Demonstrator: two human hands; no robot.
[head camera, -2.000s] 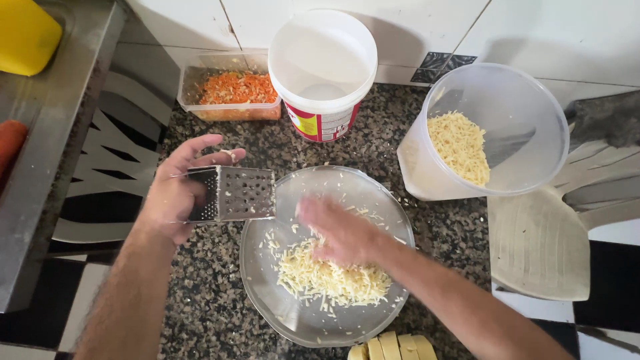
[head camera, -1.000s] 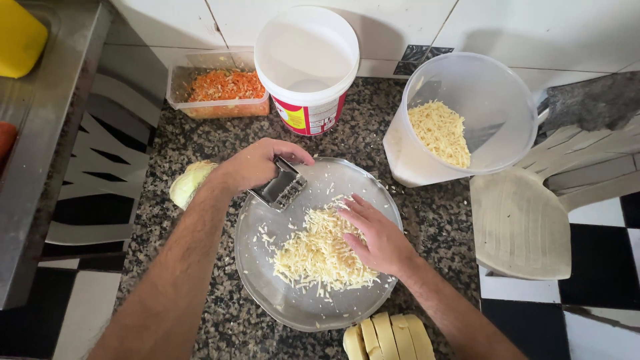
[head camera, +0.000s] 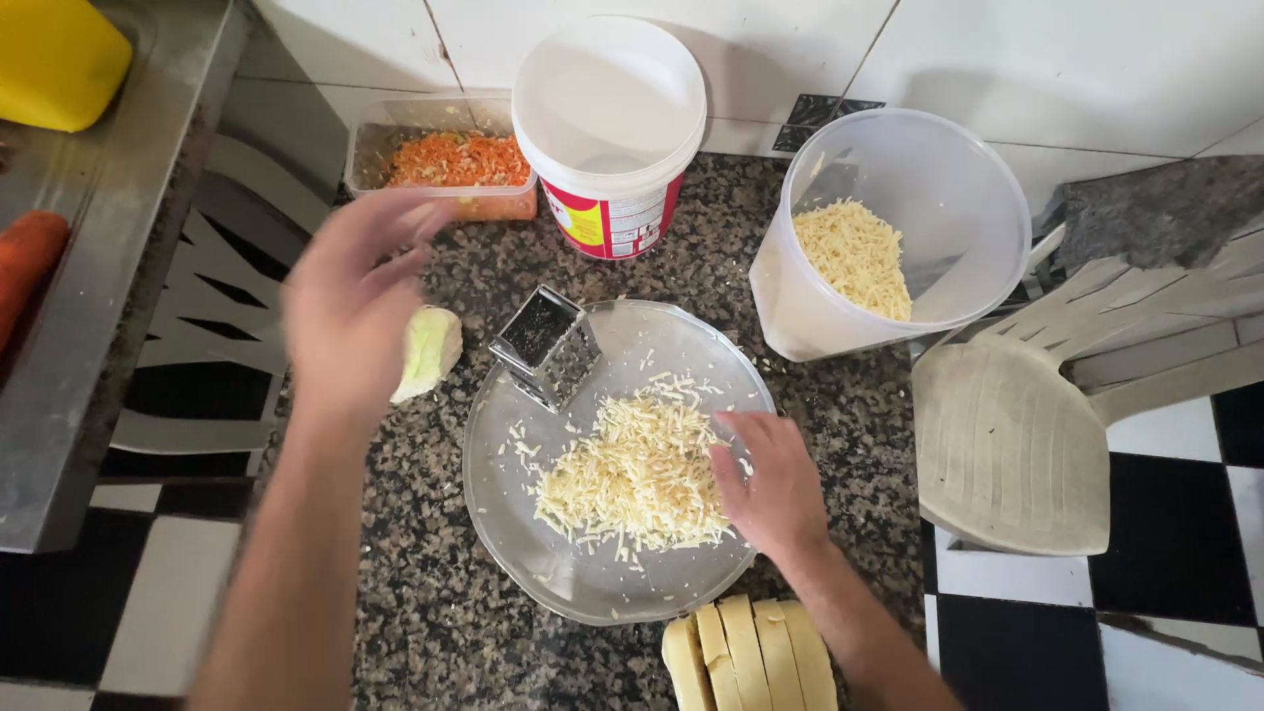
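My left hand (head camera: 355, 296), blurred, hangs in the air left of the round metal tray (head camera: 513, 573), holding nothing, fingers apart. Beside its wrist a pale green vegetable piece (head camera: 431, 351), perhaps cabbage, lies on the granite. A small metal box grater (head camera: 553, 351) stands tilted on the tray's upper left. My right hand (head camera: 775, 484) touches the right edge of a heap of grated cheese (head camera: 642, 474), its thumb and fingers spread. Sliced block cheese (head camera: 746, 657) lies just below the tray, near my right forearm.
Along the tiled wall stand a plastic box of grated carrot (head camera: 459, 163), a white bucket (head camera: 612, 109) and a clear tub (head camera: 899, 227) with grated cheese. A metal sink counter (head camera: 148, 197) with a carrot (head camera: 30, 267) is at left, a plastic chair (head camera: 1007, 444) at right.
My left hand has let go of the grater, which now stands on the tray, and has moved up and left. My right hand stays at the heap's right side.
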